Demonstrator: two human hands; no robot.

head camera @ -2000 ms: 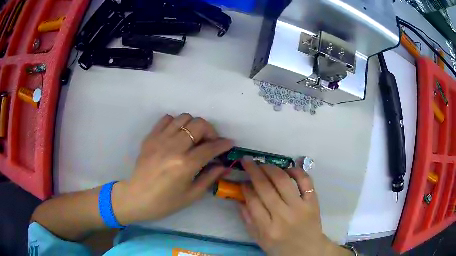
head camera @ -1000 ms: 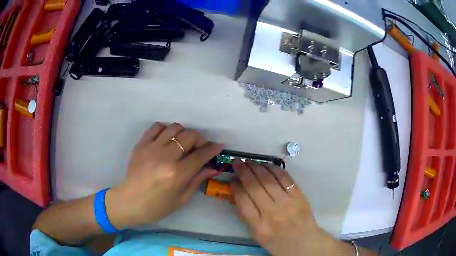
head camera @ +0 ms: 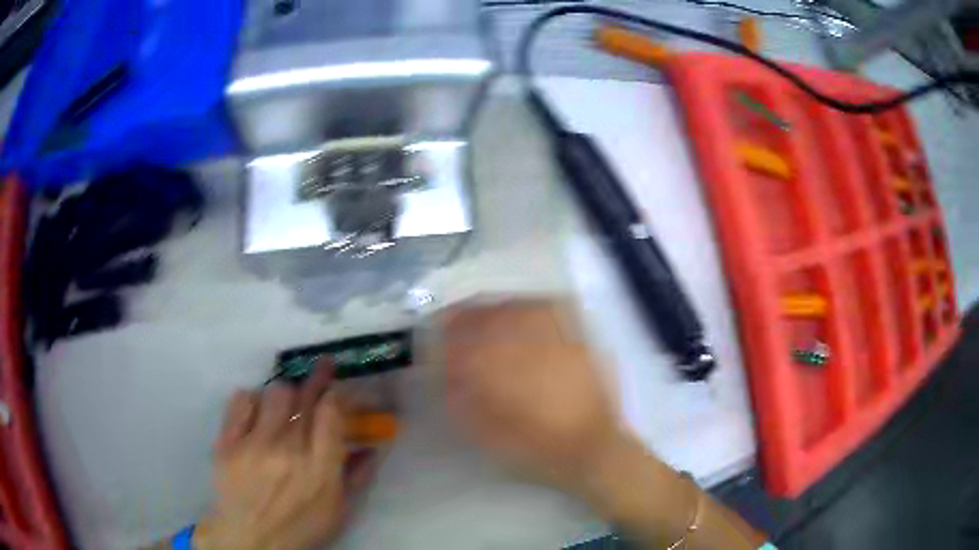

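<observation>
A narrow black housing with a green circuit board in it lies on the pale mat. My left hand is at its near side, fingertips on its left part. An orange cell lies just below the housing, beside my left fingers. The silver disc shows beyond the housing's right end. My right hand is strongly blurred, to the right of the housing; I cannot tell whether it holds anything. A black electric screwdriver lies to its right.
The silver screw feeder stands behind the housing, with blurred clear-grey bits before it. Black housings lie piled at left, below a blue bin. A red tray stands at right; another red tray is cut off at left.
The view has swung to the right. My right hand has left the board and moved right of the housing. My left hand has shifted to the housing's near side.
</observation>
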